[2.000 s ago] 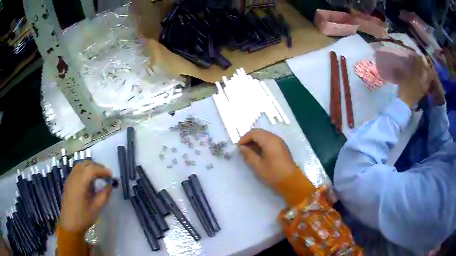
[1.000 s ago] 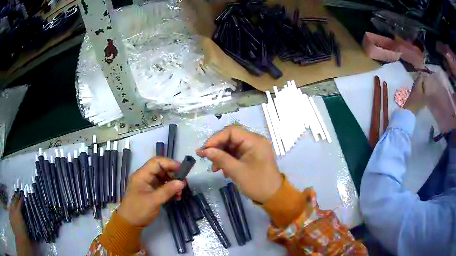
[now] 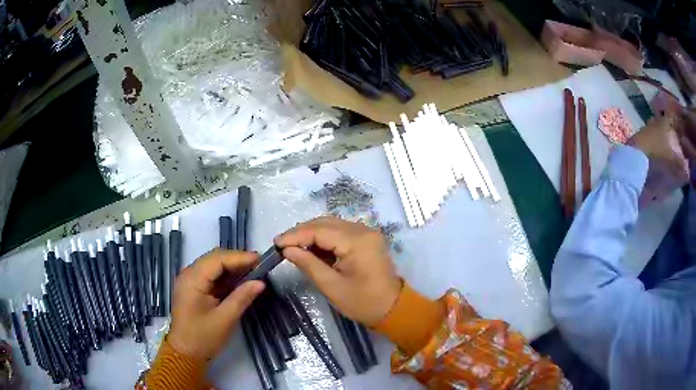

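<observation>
My left hand [image 3: 210,301] holds a dark sleeve [image 3: 265,266] between thumb and fingers, tilted up to the right. My right hand [image 3: 347,263] has its thumb and fingertips at the sleeve's upper end; whether a small fitting is between them is hidden. Loose dark sleeves [image 3: 311,335] lie below and behind my hands. Small metal fittings [image 3: 343,196] are scattered beyond my right hand, partly covered by it. White rods [image 3: 431,164] lie fanned to their right. Filled sleeves [image 3: 107,286] with white tips stand in a dense row at the left.
A chipped metal post [image 3: 133,95] rises at the back left before bulk white rods [image 3: 229,122] on clear plastic. Bulk black sleeves [image 3: 397,38] lie on brown paper [image 3: 458,90]. At right, a person's blue sleeve [image 3: 610,251] is near brown straps [image 3: 568,152] and pink pieces [image 3: 614,124].
From two seconds ago, my right hand has left the fittings and come to my left hand. Since one second ago, its fingertips have closed onto the sleeve's end. The view has shifted.
</observation>
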